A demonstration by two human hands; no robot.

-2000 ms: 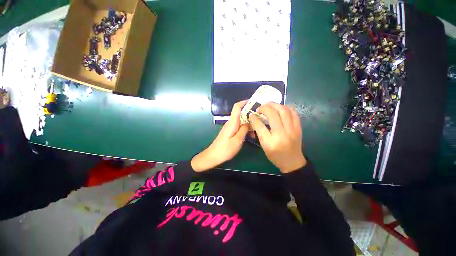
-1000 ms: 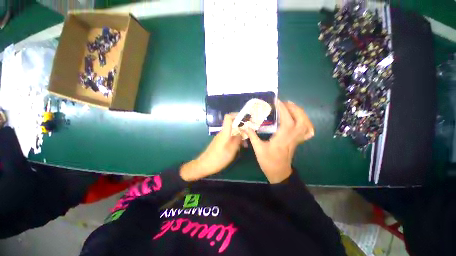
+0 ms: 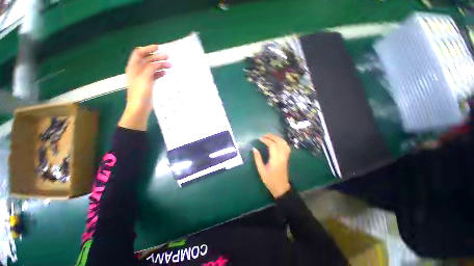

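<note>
My left hand [image 3: 146, 72] is stretched far forward, blurred, its fingertips over the far left part of the long white sheet [image 3: 189, 98]; whether it holds anything I cannot tell. My right hand [image 3: 273, 161] is open and empty over the green bench, between the sheet and the component pile, thumb and fingers apart. The black adhesive block [image 3: 202, 155] lies across the near end of the sheet, with a thin white and black edge below it. The pale housing is not visible.
The glittering component pile [image 3: 293, 98] lies right of the sheet, beside a black foam sheet [image 3: 348, 104]. A cardboard box [image 3: 83, 150] with dark components stands left. A white ribbed tray [image 3: 416, 78] and a neighbour's dark sleeve [image 3: 431, 192] are at right. A conveyor rail [image 3: 228, 56] runs behind.
The view has turned and shifted right. My hands have parted; the left reached forward and the right opened over the bench. The pale housing is no longer seen between them.
</note>
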